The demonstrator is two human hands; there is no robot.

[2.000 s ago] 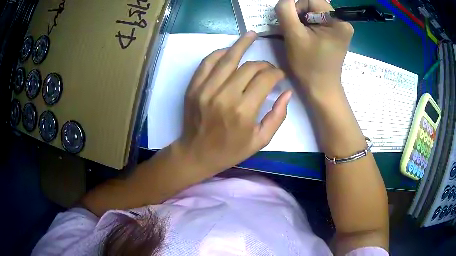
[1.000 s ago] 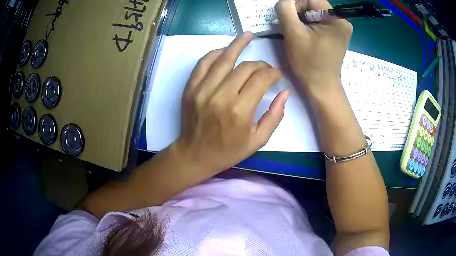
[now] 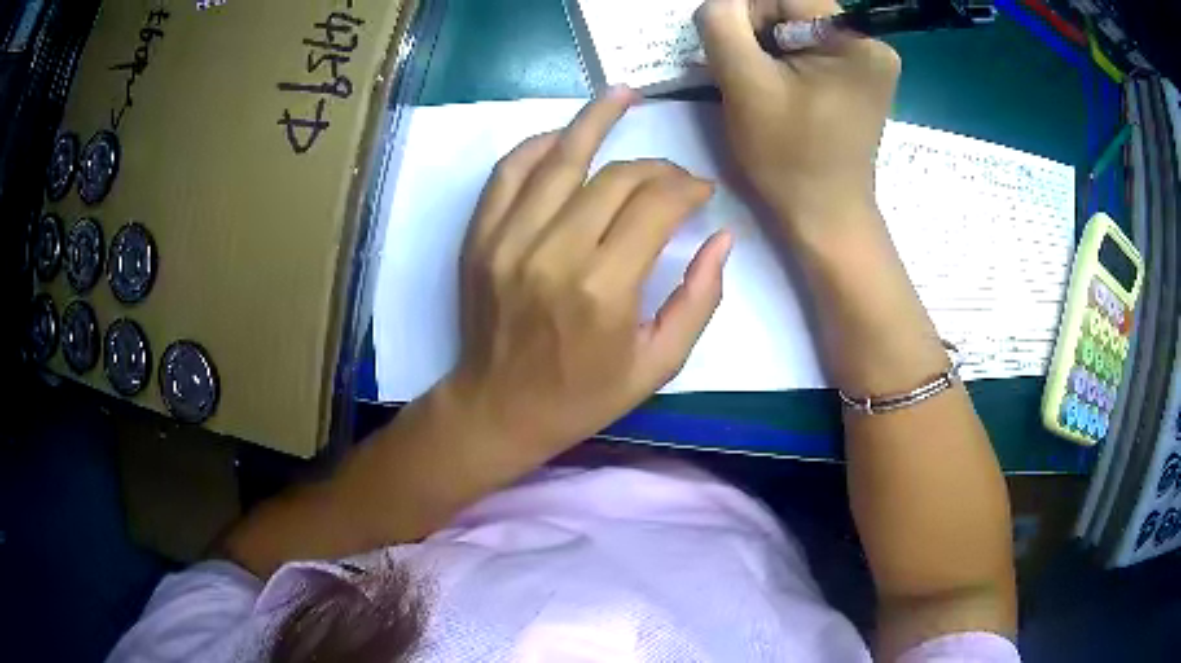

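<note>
My right hand [image 3: 809, 123] is closed around a black gel pen [image 3: 894, 18] at the top, over the lower part of the small note sheets [image 3: 648, 39]. The pen tip is hidden by the hand. My left hand [image 3: 583, 279] lies palm down with fingers spread on the long white record sheet [image 3: 421, 246], its forefinger at the notes' lower edge. The left hand holds nothing. The sheet's left part looks plain white; its right part, beyond my right forearm, shows a printed grid.
A brown carton [image 3: 259, 220] with black marker writing stands at left, several round ringed discs [image 3: 134, 262] on it. A pale yellow calculator [image 3: 1094, 330] lies at right beside the foam tray stack [image 3: 1140, 440]. Coloured tapes edge the green mat [image 3: 518, 52].
The whole view has shifted slightly, with the papers and both hands a little further left in the picture. The hands keep nearly the same pose, and the pen stays in my right hand.
</note>
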